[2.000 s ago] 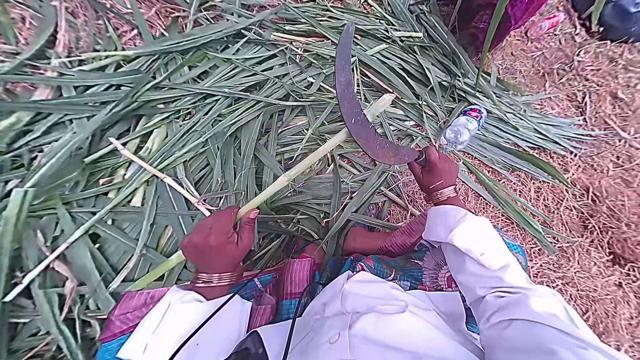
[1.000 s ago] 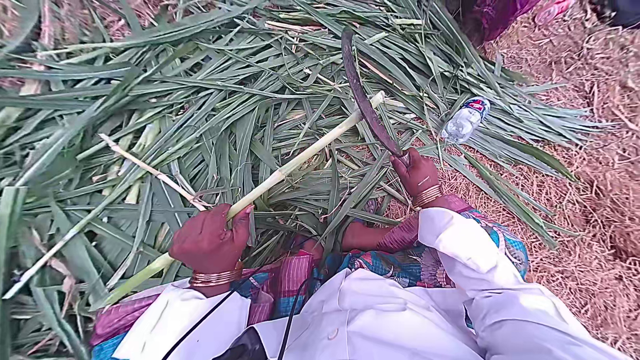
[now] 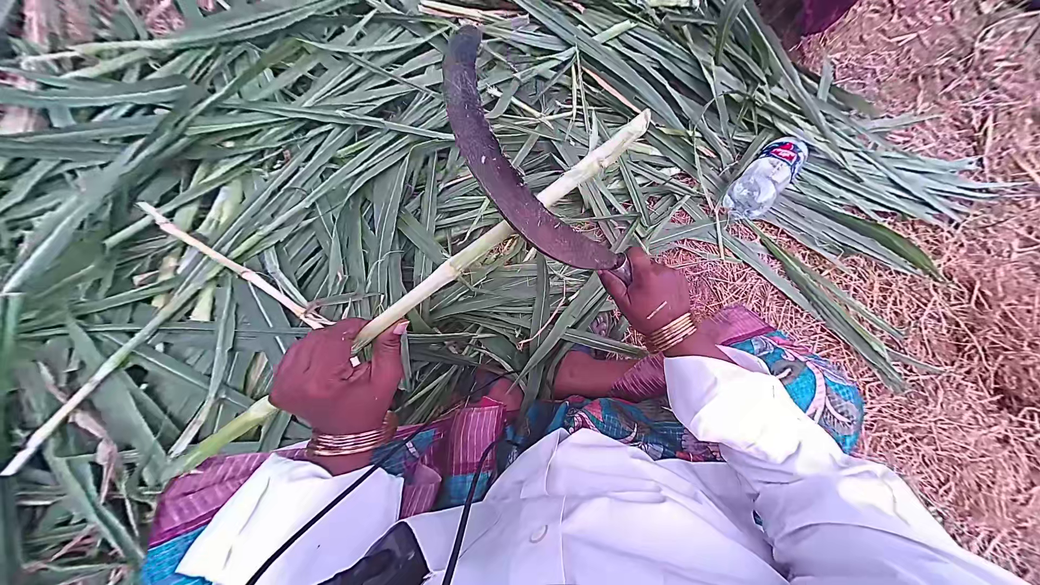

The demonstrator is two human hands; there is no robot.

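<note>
My left hand (image 3: 340, 376), at the lower left, is closed around a pale green stalk (image 3: 467, 258) that slants up to the right. The handle of a sickle is in my right hand (image 3: 648, 296). The sickle's dark curved blade (image 3: 496, 175) reaches up and to the left, and it crosses over the stalk near the stalk's upper part. Whether the blade touches the stalk I cannot tell. The stalk's pale upper end shows beyond the blade, and its lower end passes under my left hand toward the leaves.
Long green leaves and cut stalks (image 3: 325, 187) cover the ground ahead and to the left. A clear plastic bottle (image 3: 765, 179) lies on the leaves at the right. Dry straw (image 3: 967, 325) spreads along the right side. A thin dry stalk (image 3: 231, 266) lies near my left hand.
The sickle's blade has turned: one second ago it stood narrow and steeper, and now its broad curved side shows across the stalk. My left hand keeps its hold on the stalk.
</note>
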